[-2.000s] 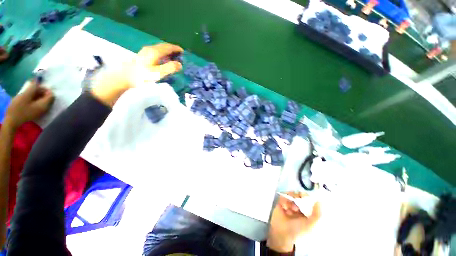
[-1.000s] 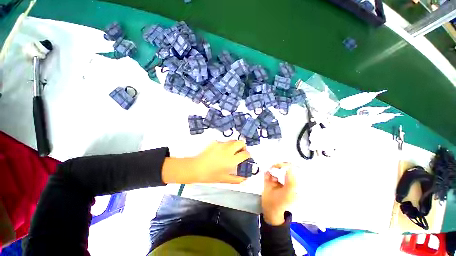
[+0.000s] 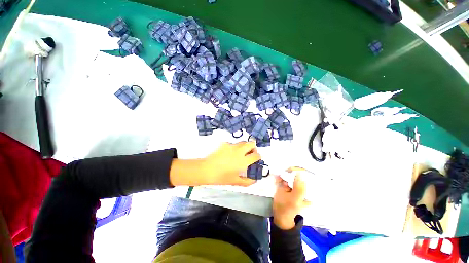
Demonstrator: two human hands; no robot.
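Observation:
My left hand [image 3: 234, 163] holds a plaid fabric piece [image 3: 254, 170] over the white work sheet [image 3: 169, 128], its black loop pointing right. My right hand [image 3: 289, 198] is closed around a white glue bottle [image 3: 289, 178], just right of the piece; most of the bottle is hidden by the fingers. A heap of plaid pieces [image 3: 241, 82] lies in front of my hands, beyond them. A single plaid piece [image 3: 128, 96] with its loop lies apart to the left.
Hammer [image 3: 42, 120] at left. Scissors [image 3: 316, 141] and a clear bag [image 3: 334, 92] right of the heap; white pointed bottles [image 3: 375, 100] beyond. Black cord coil [image 3: 429, 195] and dark cord bundle [image 3: 457, 172] far right. Green belt [image 3: 288, 36] behind. Red clothing [image 3: 25, 180] at left.
My left hand came back from the far left and now holds a plaid piece near my right hand. Over the last second the hands have barely moved.

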